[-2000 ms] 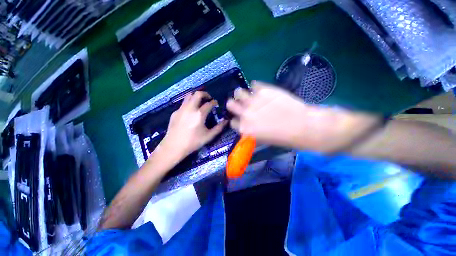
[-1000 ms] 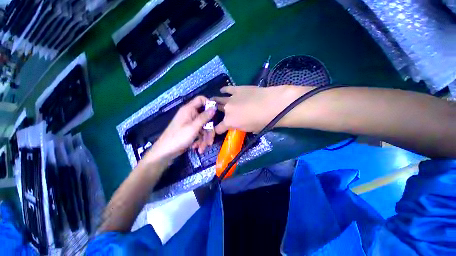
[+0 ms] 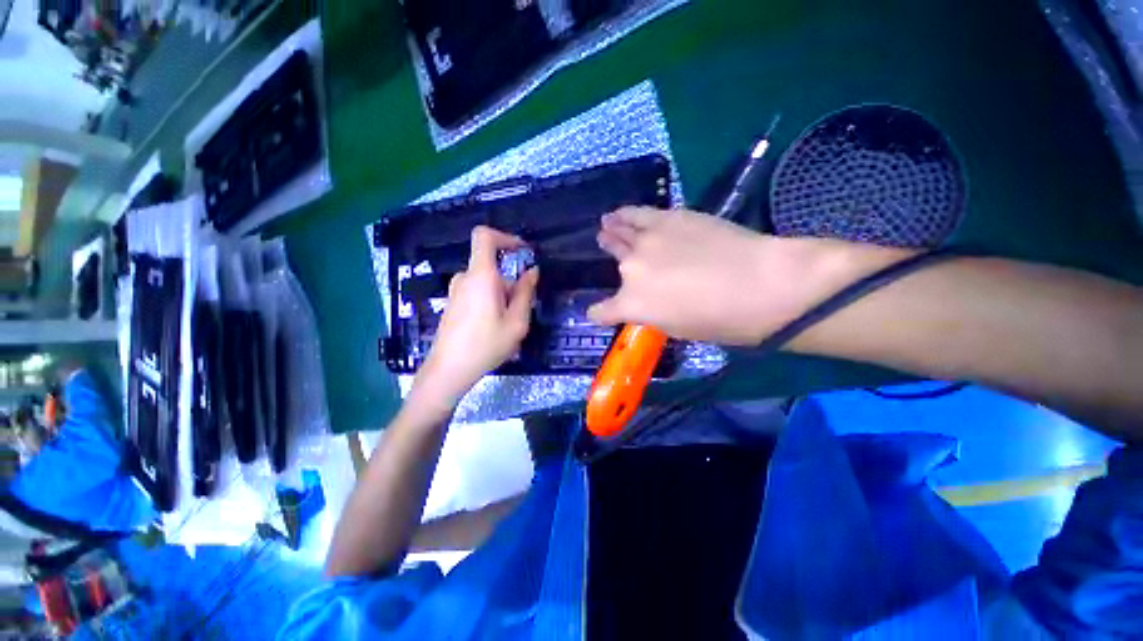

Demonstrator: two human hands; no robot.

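A black plastic housing point(image 3: 570, 207) lies on a bubble wrap sheet point(image 3: 614, 119) in front of me. My left hand point(image 3: 480, 313) is over its middle, with thumb and fingers pinched around a small silvery piece point(image 3: 515, 262) at the housing's surface. My right hand point(image 3: 689, 278) is over the housing's right part, fingertips low over it. An electric screwdriver point(image 3: 624, 379) lies under my right palm. Its orange body sticks out below, and its dark front with a pale tip points up and right, away from the housing. The grip on it is partly hidden.
A round honeycomb screw tray point(image 3: 869, 175) is right of the housing. A black cord point(image 3: 846, 296) crosses my right forearm. Another housing point(image 3: 483, 56) lies beyond, one more point(image 3: 261, 138) at upper left. Wrapped housings point(image 3: 226, 363) stand at left. A person's blue sleeve point(image 3: 82, 457) shows at far left.
The view has shifted, so the housing sits further right. The pale piece held up between my hands a second ago is now lower, at the housing. The screwdriver has stayed with my right hand.
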